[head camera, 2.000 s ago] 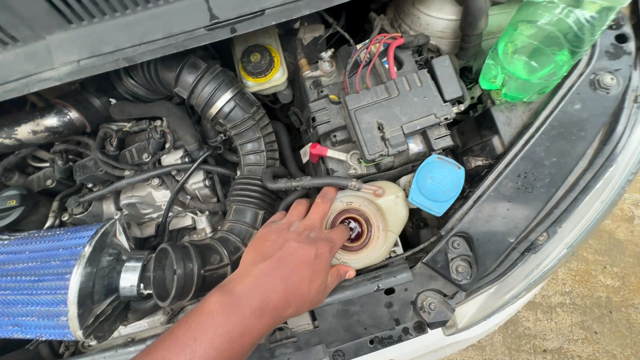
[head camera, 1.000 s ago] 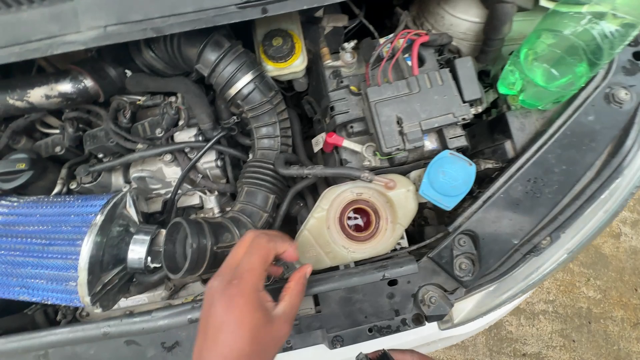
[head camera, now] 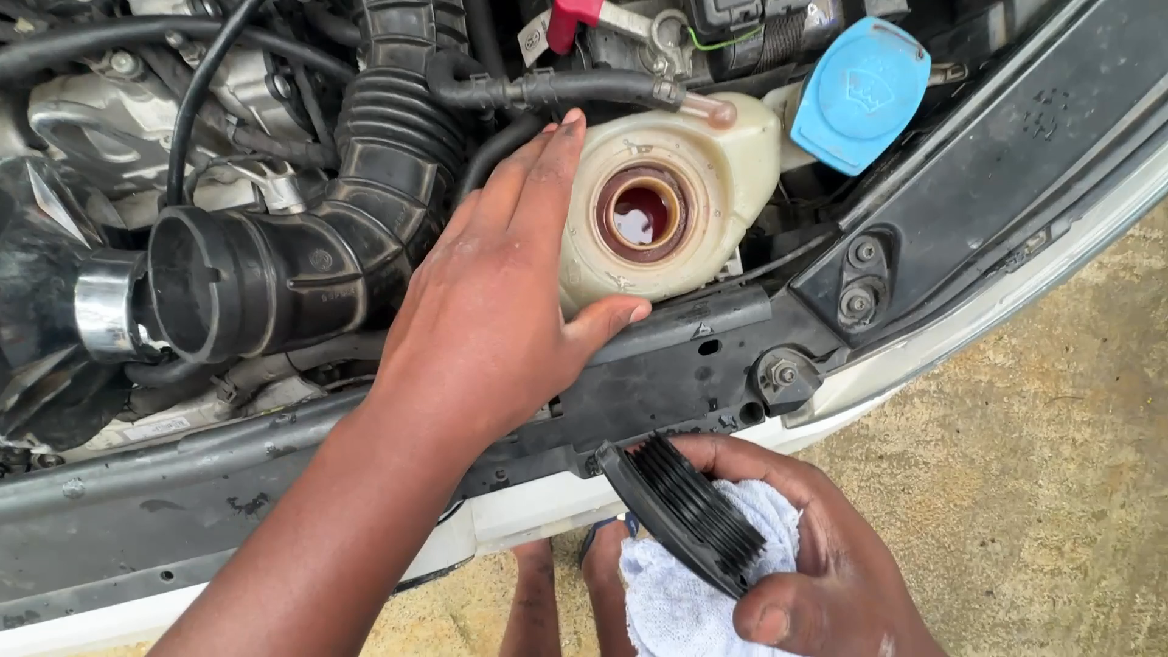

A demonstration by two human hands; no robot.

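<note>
My left hand (head camera: 493, 274) rests against the left side of the off-white coolant expansion tank (head camera: 730, 173), fingers extended and thumb apart along its lower edge. The tank's round filler neck (head camera: 642, 214) is uncovered, with reddish liquid inside. Below and to the right, in front of the car's front edge, my right hand (head camera: 821, 538) holds a black threaded cap (head camera: 689, 516) tilted on its side, together with a white cloth (head camera: 662, 593) bunched behind it. The cap's threads face up and right.
A blue washer-fluid cap (head camera: 860, 96) stands right of the tank. A black rubber hose (head camera: 566, 88) crosses behind it. The ribbed air intake duct (head camera: 401, 119) lies left, its open end (head camera: 187, 283) facing left. The black front crossmember (head camera: 666, 383) runs below.
My left hand has moved from below left of the tank onto its side. My right hand has come into view with the black cap and cloth. The view is closer.
</note>
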